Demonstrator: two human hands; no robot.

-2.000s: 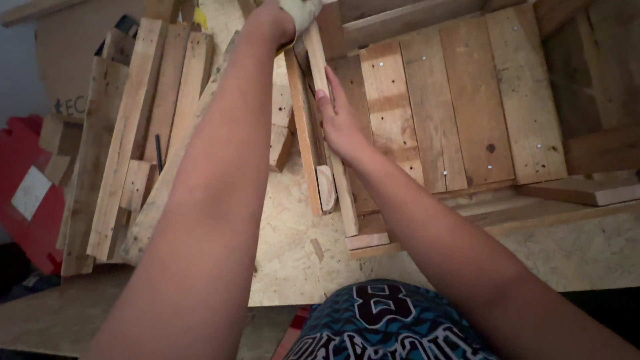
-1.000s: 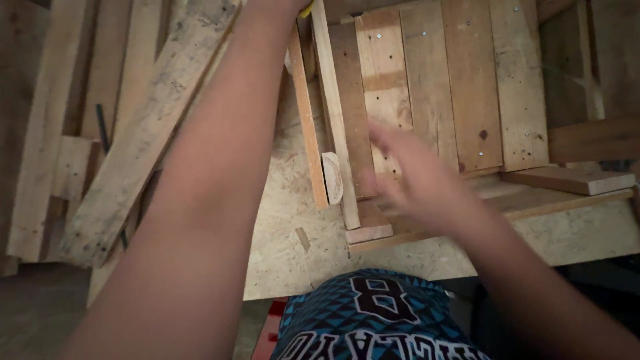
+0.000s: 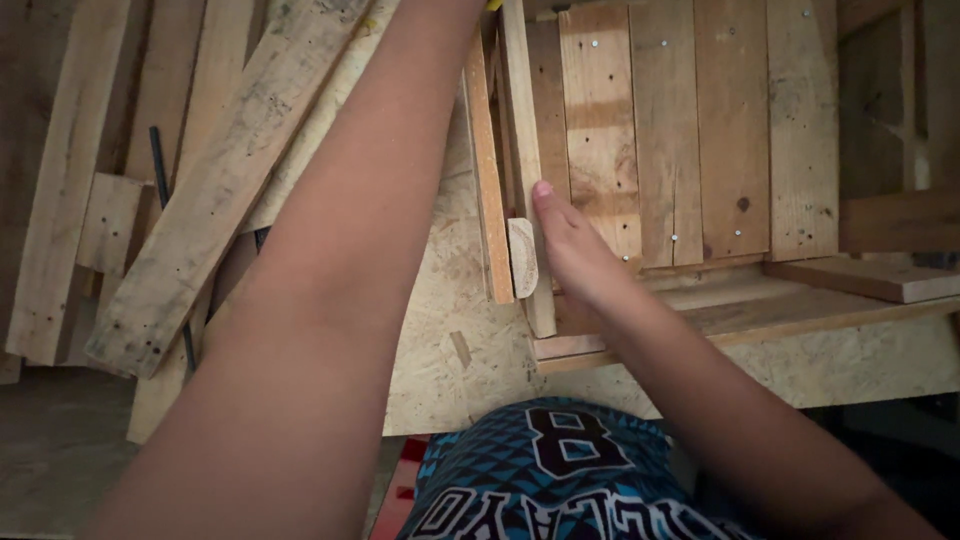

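A wooden crate-like frame of nailed boards point(image 3: 667, 135) lies on an OSB worktop point(image 3: 457, 375). My right hand point(image 3: 570, 240) rests against the side of an upright wooden board point(image 3: 523, 135) at the frame's left end, the thumb at its edge; the other fingers are mostly hidden. Just left of that board stand a half-round wood piece point(image 3: 523, 259) and a narrow orange-brown slat point(image 3: 487, 172). My left arm reaches up past the top edge of the view, so my left hand is out of sight; only a bit of yellow shows there.
Several loose planks point(image 3: 67, 180) lie at the left, with a weathered plank point(image 3: 225, 187) slanting across them. A thin black rod point(image 3: 159, 165) sticks up among them. A short board point(image 3: 870, 277) lies at the frame's lower right. The worktop's front edge is near my body.
My right hand came away from the upright board and now touches it again, lower down. The view has shifted, bringing the slanting plank into fuller sight.
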